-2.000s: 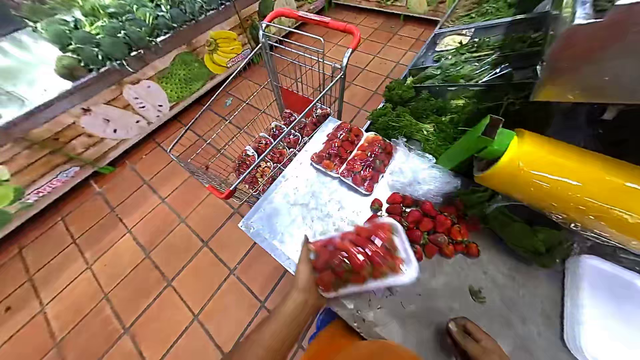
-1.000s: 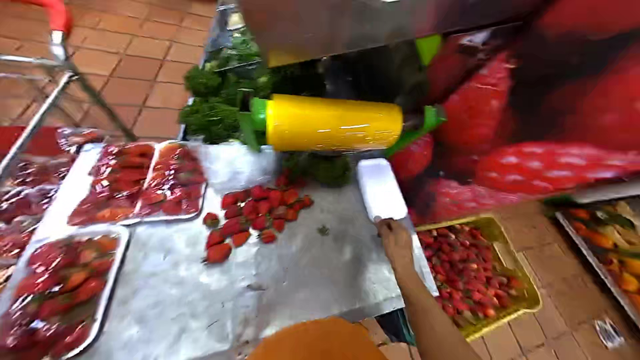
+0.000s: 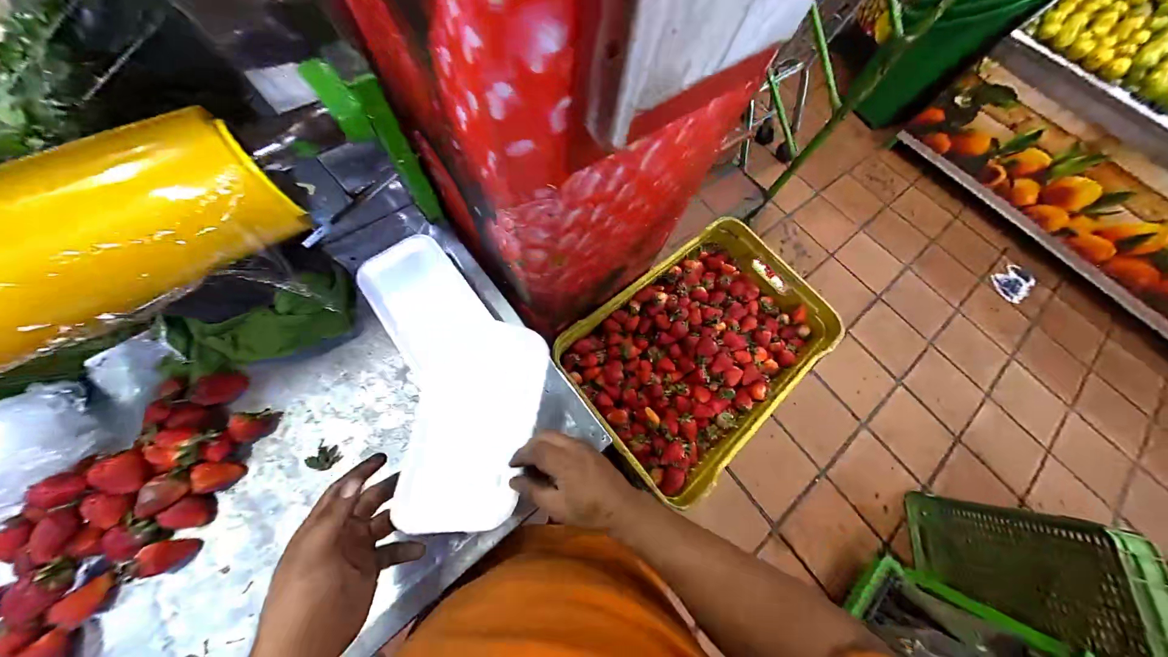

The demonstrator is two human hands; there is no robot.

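A white foam tray (image 3: pixel 465 438) lies at a slant over the metal table, overlapping another white tray (image 3: pixel 424 287) behind it. My right hand (image 3: pixel 570 479) grips its right edge near the lower end. On its left side my left hand (image 3: pixel 347 538) is spread, its fingers apart and close to the tray's edge; whether they touch it I cannot tell. Loose strawberries (image 3: pixel 119 502) are heaped on the table at the left. A yellow crate (image 3: pixel 826 319) full of strawberries stands on the floor beyond the table's right edge.
A yellow roll with clear film (image 3: pixel 137 228) is mounted at the upper left, above dark green leaves (image 3: pixel 265 319). A red strawberry-printed panel (image 3: pixel 566 182) rises behind the crate. Green crates (image 3: pixel 1022 566) sit on the tiled floor at the lower right.
The view has swung right. My right hand has brought a white tray toward me from the far trays. My left hand, holding a wrapped strawberry pack two seconds ago, now holds none.
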